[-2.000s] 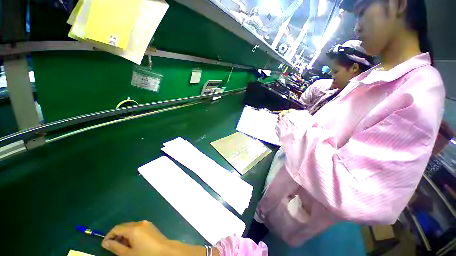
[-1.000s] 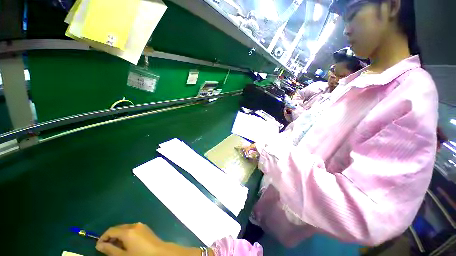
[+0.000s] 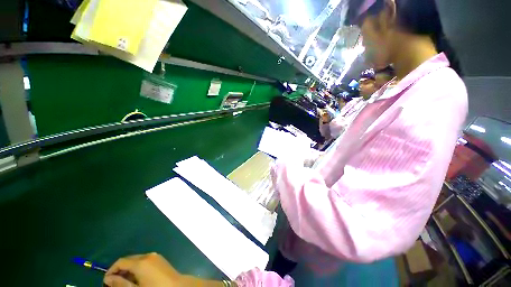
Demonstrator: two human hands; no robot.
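Observation:
My right hand (image 3: 137, 272) is at the bottom edge, its fingers closed around a pen (image 3: 89, 264). The pen's blue end with a yellow band points left; its other end is hidden by the fingers. A pink sleeve and a thin bracelet show at the wrist. Two stacks of long white paper strips lie on the green bench, right of and beyond my hand: a nearer one (image 3: 204, 227) and a farther one (image 3: 230, 196). A tiny pale edge of something shows at the bottom edge. My left hand is not in view.
A person in a pink smock (image 3: 370, 179) stands close at the right, an arm over a tan sheet (image 3: 250, 170). White papers (image 3: 277, 142) lie farther along. A metal rail (image 3: 185, 116) runs behind the bench; yellow papers (image 3: 120, 28) hang above.
The other person has leaned left, reached over the tan sheet, and now covers part of it. My right hand stays on the pen and sits slightly farther left and lower in the picture.

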